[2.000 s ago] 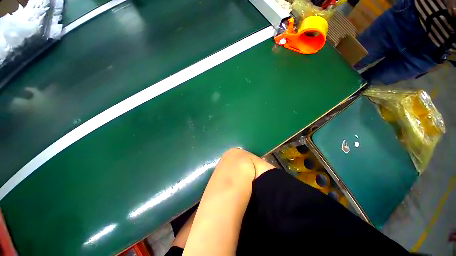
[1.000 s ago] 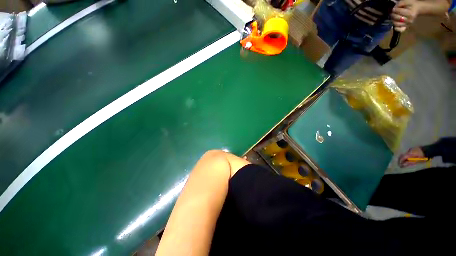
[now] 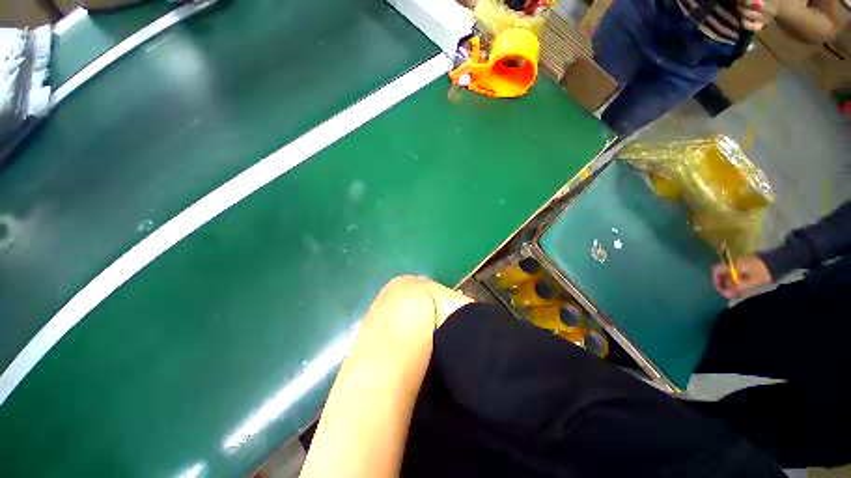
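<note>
Neither of my hands is in view. A bare bent arm (image 3: 378,373), its elbow resting on the near edge of the glossy green bench (image 3: 392,196), comes up from the bottom. Black cloth (image 3: 551,392) lies right of it. The orange tape dispenser (image 3: 499,77) with a yellowish roll stands at the bench's far right corner, untouched.
A teal-topped low table (image 3: 634,271) bears small white bits. Yellow rolls (image 3: 558,308) lie beneath it, and a crumpled yellow bag (image 3: 732,182) at its far edge. Another person's hand (image 3: 742,275) holds a thin yellow thing. A person in jeans (image 3: 644,56) stands beyond. Silvery bags (image 3: 20,75) lie left.
The view has shifted right since the first frame. The other person's dark-sleeved hand came into view at the right and moved up and left to the teal table's edge. The bare arm stays on the bench.
</note>
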